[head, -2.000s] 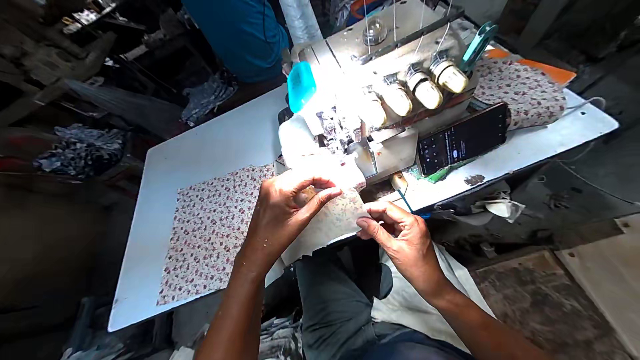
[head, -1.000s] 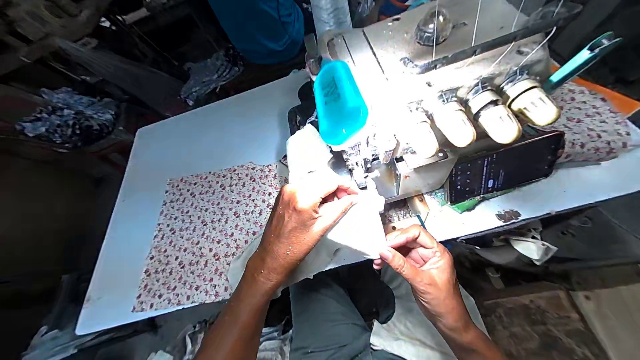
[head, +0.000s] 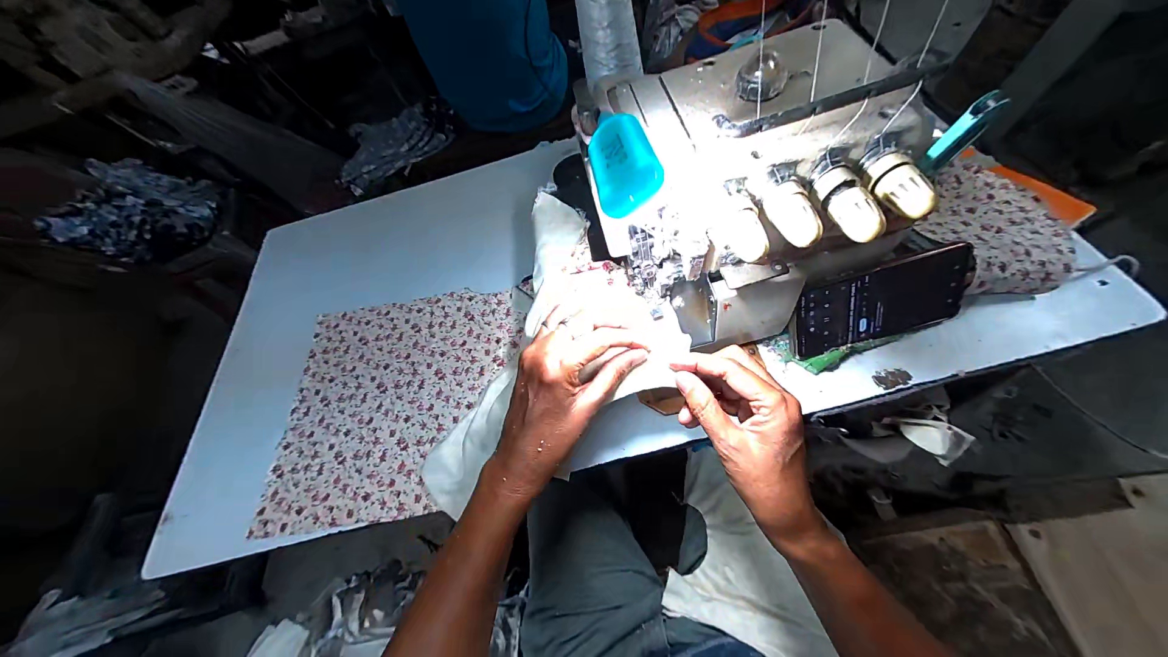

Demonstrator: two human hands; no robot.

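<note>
White cloth point(head: 488, 429) runs over the table's front edge up to the needle area of an overlock sewing machine point(head: 757, 128). My left hand point(head: 570, 388) lies on this cloth just before the presser foot, thumb and forefinger pinching its edge. Close by on the right, my right hand point(head: 744, 411) pinches the same cloth's edge between thumb and fingertips. Strong lamp light washes out the cloth near the needle. A flower-printed fabric piece point(head: 392, 420) lies flat to the left of my left hand.
A smartphone point(head: 881, 301) leans against the machine's front right. Behind it is more flower-printed fabric point(head: 1004, 228). A turquoise plastic guard point(head: 625, 164) covers part of the machine head. Thread tension knobs point(head: 849, 205) face me. Across the white table point(head: 401, 237), a person in blue point(head: 488, 64) is partly visible.
The white cloth now reaches further left and up beside the machine head, bunched there. Both hands stay at its edge near the needle. The view has shifted somewhat.
</note>
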